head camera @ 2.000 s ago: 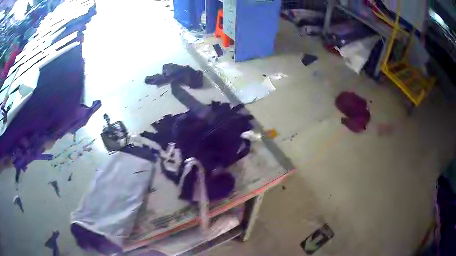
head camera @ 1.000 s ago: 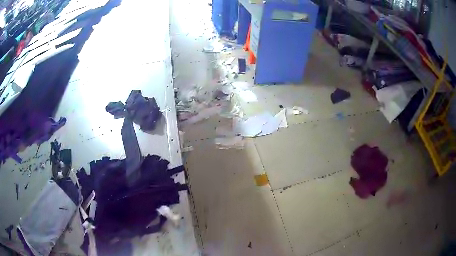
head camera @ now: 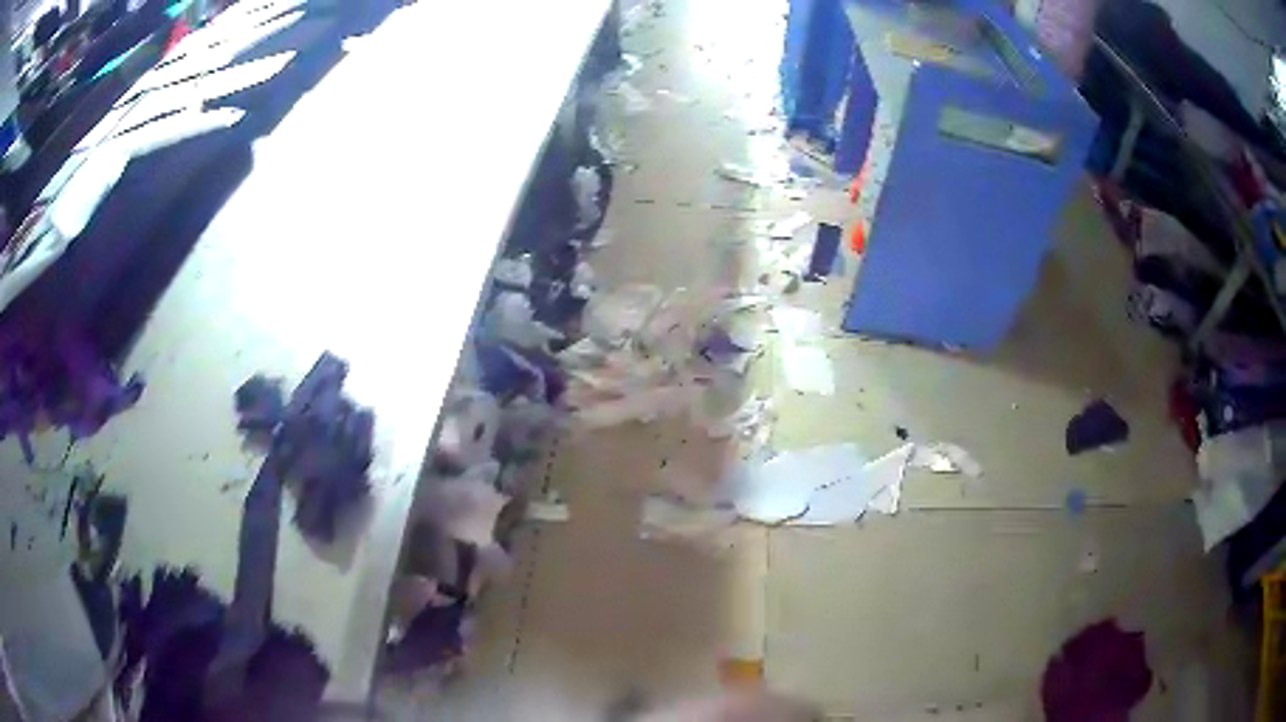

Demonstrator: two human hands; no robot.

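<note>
Neither of my hands can be made out. A blurred pinkish shape (head camera: 691,700) lies at the bottom edge, too unclear to name. The long white cutting table (head camera: 370,212) runs away on the left, its top glaring. Dark purple cloth (head camera: 184,642) is heaped at its near end, cut off by the bottom edge. A dark crumpled piece (head camera: 322,437) lies beyond it, with a dark strip (head camera: 258,543) between them. A pale sheet (head camera: 50,642) is at the lower left. Dark cloth with pale sheets (head camera: 169,155) lies along the table's left side.
Fabric scraps (head camera: 621,367) litter the floor beside and under the table. Pale pieces (head camera: 811,484) and a dark red cloth (head camera: 1097,674) lie on the floor. A blue cabinet (head camera: 959,233) stands ahead right. Bundled cloth (head camera: 1178,261) and a yellow metal edge (head camera: 1274,642) are at the right.
The view has moved forward and turned right. The table now sits further left, the cabinet looks nearer, and the red cloth and near purple heap have slid towards the bottom edge.
</note>
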